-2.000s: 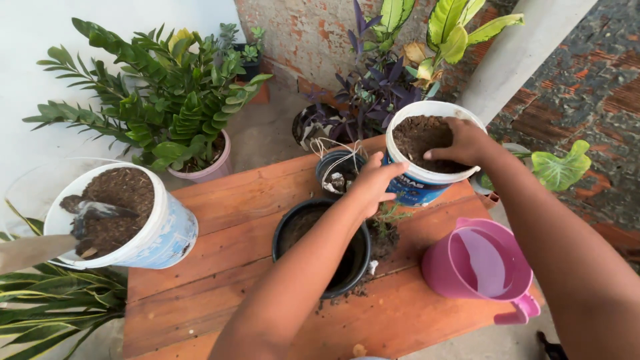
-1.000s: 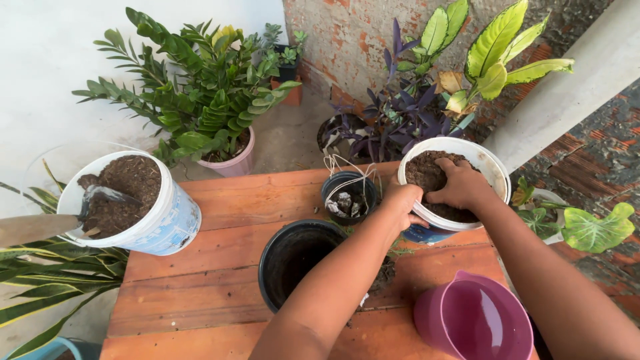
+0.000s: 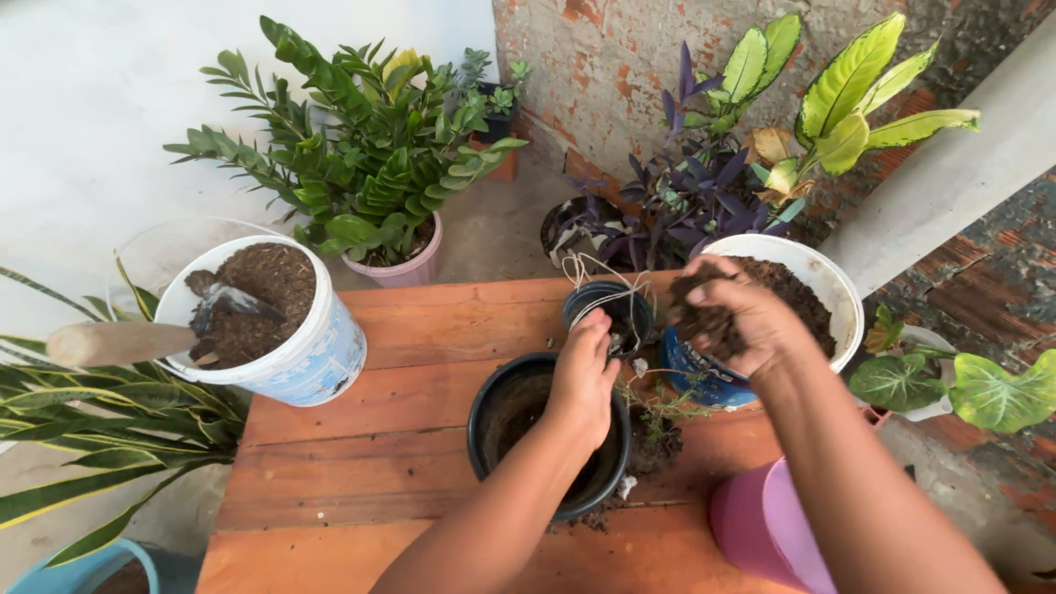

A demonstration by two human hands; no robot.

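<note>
My right hand (image 3: 747, 318) grips a clump of dark soil (image 3: 701, 318) over the left rim of a white and blue bucket of soil (image 3: 796, 289). My left hand (image 3: 586, 379) holds nothing; its fingers are apart above a black plastic pot (image 3: 481, 437) with some soil visible inside. Behind that hand sits a smaller dark pot (image 3: 590, 297) with thin cord looped over it. A small uprooted plant (image 3: 660, 408) with soil about its base lies right of the black pot, partly below the bucket.
Left on the wooden table (image 3: 346, 470) stands another white bucket (image 3: 309, 363) of soil with a wooden-handled trowel (image 3: 124, 342) in it. A pink pitcher (image 3: 755, 516) is near the right edge. Potted plants, a brick wall and a pale post (image 3: 949, 157) surround the table.
My right hand has come up out of the bucket's soil with a clump in it. My left hand has let go of the bucket's rim and moved left, over the black pot.
</note>
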